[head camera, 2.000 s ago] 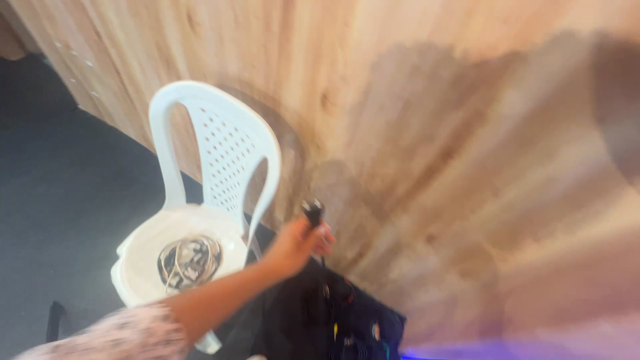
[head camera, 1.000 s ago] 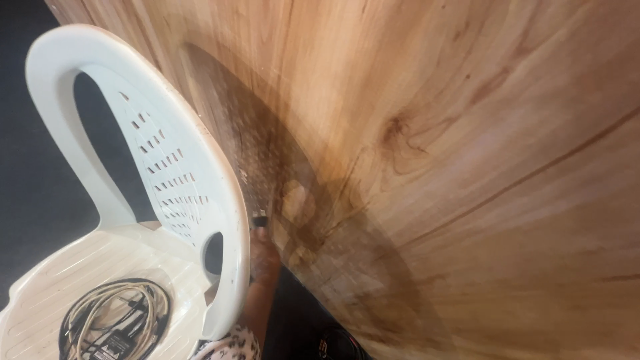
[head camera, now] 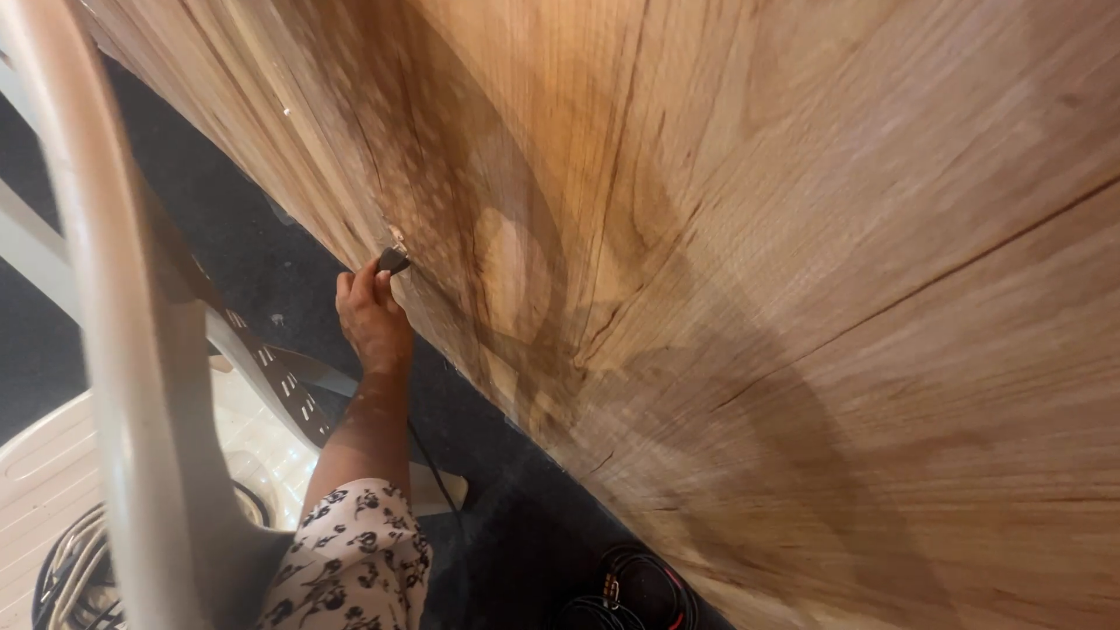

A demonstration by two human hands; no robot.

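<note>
My left hand (head camera: 374, 319) reaches past the white plastic chair (head camera: 131, 289) and grips a small black plug (head camera: 393, 261) between thumb and fingers. The plug's end is against or very close to the lower part of the wood-grain panel (head camera: 700, 219), just below a small chipped spot (head camera: 396, 234). Whether the plug sits in anything there cannot be told. A thin black cable (head camera: 433, 462) hangs below my forearm; its join to the plug is hidden. My right hand is not in view.
The chair's back and armrest fill the left side. On its seat (head camera: 44, 472) lies a coiled bundle of light and dark cables (head camera: 79, 560). More black cables (head camera: 647, 582), one with a gold-coloured jack, lie on the dark floor (head camera: 499, 499) by the panel's bottom edge.
My left hand has moved behind the chair back to the panel's lower part, with the black plug in it. The view has come much closer to the chair and panel.
</note>
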